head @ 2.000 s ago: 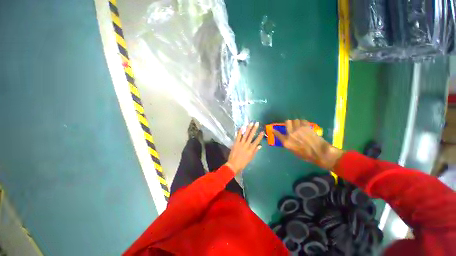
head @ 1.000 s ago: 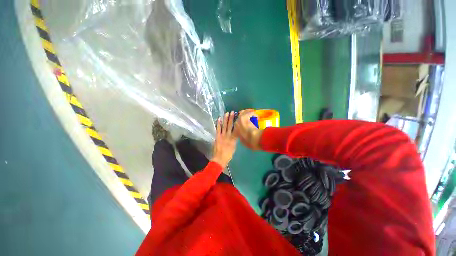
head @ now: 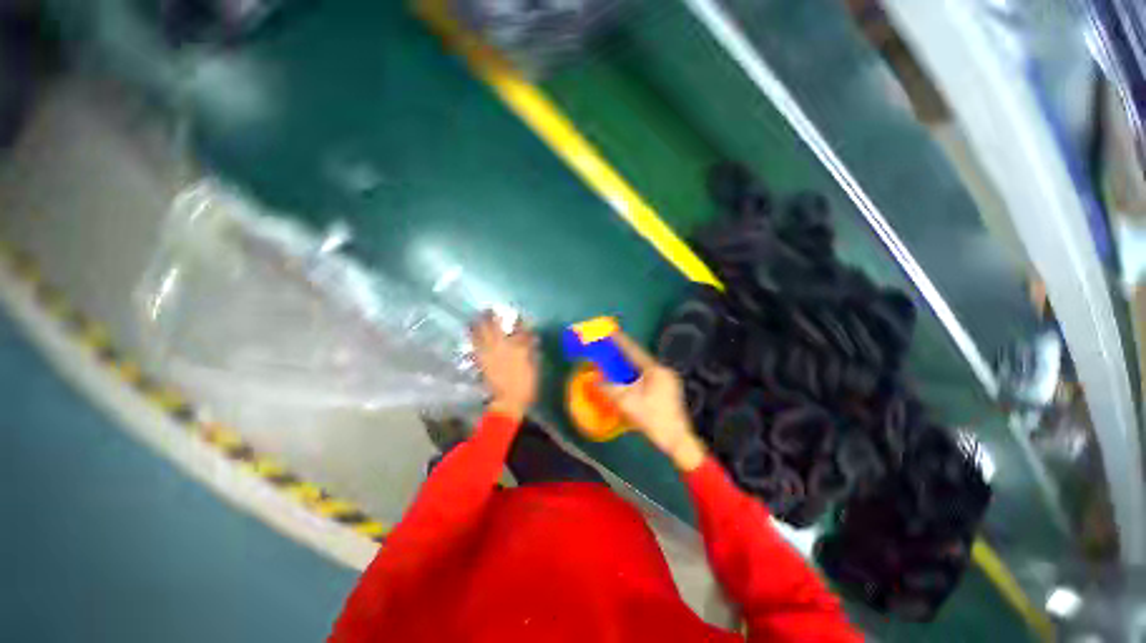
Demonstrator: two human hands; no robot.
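Note:
My right hand (head: 651, 399) holds the blue and orange tape dispenser (head: 603, 358) above the green table, its yellow end pointing away from me. My left hand (head: 507, 362) lies at the near table edge with fingers spread, at the edge of the large clear plastic bag (head: 314, 320). The bag hangs along the near table edge, to the left. The frame is blurred, so I cannot tell if the left fingers touch tape or the bag.
A large heap of black ring-shaped ear pads (head: 804, 402) lies on the table to the right. A yellow tape line (head: 591, 163) crosses the green table (head: 377, 138). Dark parts under clear plastic (head: 534, 25) show at the top. A white-edged line runs along the right.
The view has turned, showing more of the black heap. My right hand with the dispenser has moved away from my left hand, leaving a gap between them.

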